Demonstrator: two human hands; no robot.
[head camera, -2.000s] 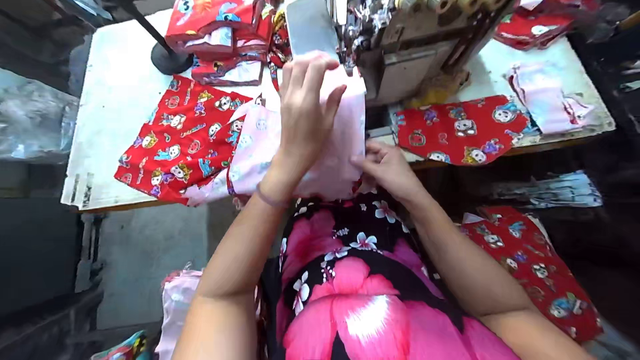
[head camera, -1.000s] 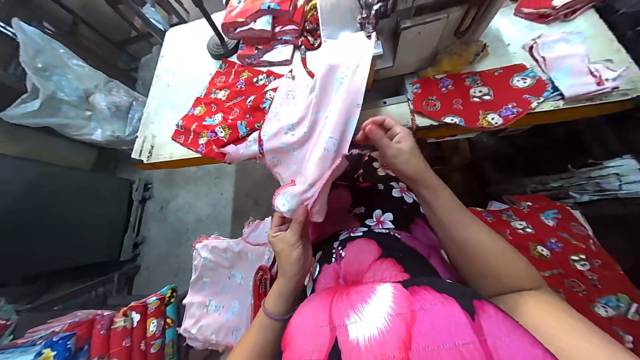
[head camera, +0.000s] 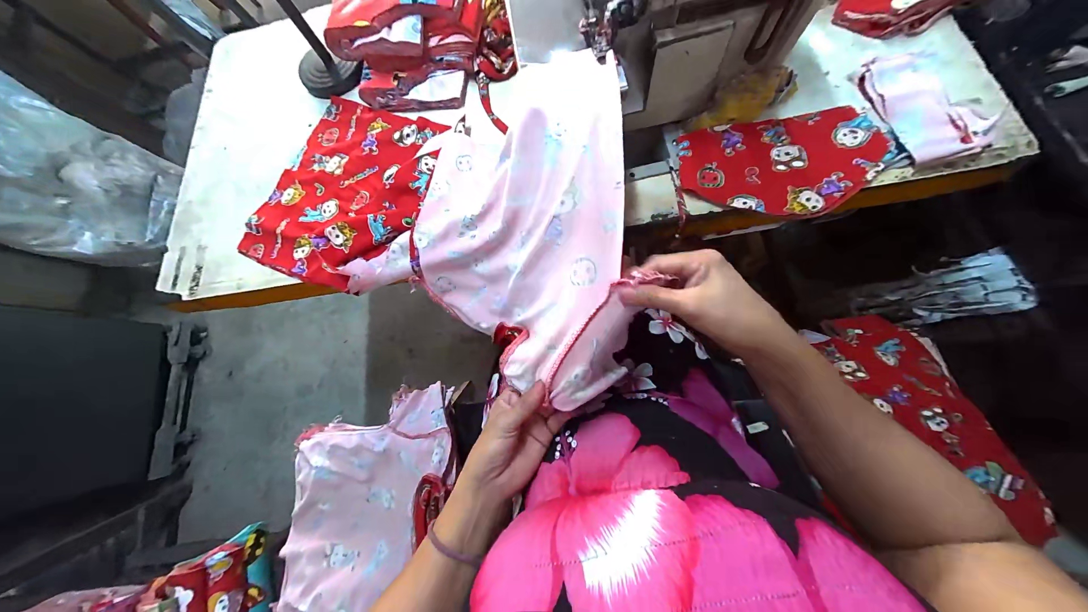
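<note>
A pale pink printed fabric garment piece (head camera: 527, 212) with red stitched edges hangs from the sewing table toward my lap. My left hand (head camera: 514, 433) grips its lower end, near a curved red-trimmed edge. Pinched between the thumb and fingers of my right hand (head camera: 693, 297) is its right-hand seam. The upper part of the pink piece lies by the sewing machine (head camera: 693, 68). Red printed fabric (head camera: 340, 195) lies to its left, partly under it. Another red printed piece (head camera: 778, 161) lies at the right of the machine.
Folded red pieces (head camera: 408, 51) and a round black stand base (head camera: 330, 76) are on the white table (head camera: 229, 127). A folded pink bundle (head camera: 926, 106) lies at its right end. Pink fabric (head camera: 357, 501) hangs at lower left; a red printed pile (head camera: 935, 416) is at lower right.
My left hand has gone from on top of the fabric by the machine down to its lower end. My right hand, apart from the cloth a second ago, now pinches its edge.
</note>
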